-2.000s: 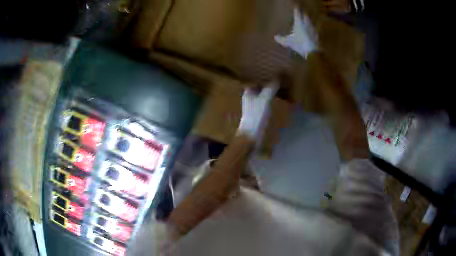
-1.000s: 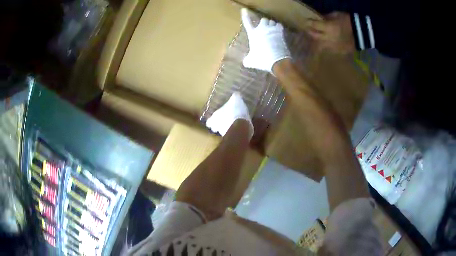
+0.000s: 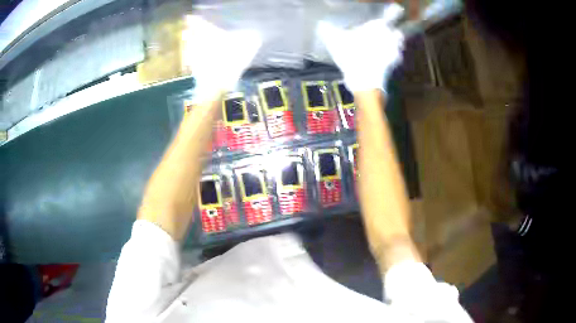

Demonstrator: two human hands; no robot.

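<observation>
A clear plastic tray [image 3: 237, 159] lies on the dark green surface and holds two rows of phones with dark screens, yellow frames and red keypads. My left hand [image 3: 218, 57], in a white glove, is beyond the tray's far left part. My right hand [image 3: 366, 53], also gloved, is beyond its far right part. Between them is a blurred, translucent, greyish plastic piece [image 3: 284, 31], held at its two sides. The fingers are blurred and washed out by glare. My forearms cover parts of the outer phones.
The green belt or mat [image 3: 95, 170] runs to the left, with a pale edge behind it. Brown cardboard [image 3: 451, 189] stands at the right. A dark shape fills the far right. A red object [image 3: 58, 276] is at the lower left.
The view has swung from the carton to the phone tray. My hands have left the ridged plastic in the carton and are now beyond the phone tray, with a translucent piece between them.
</observation>
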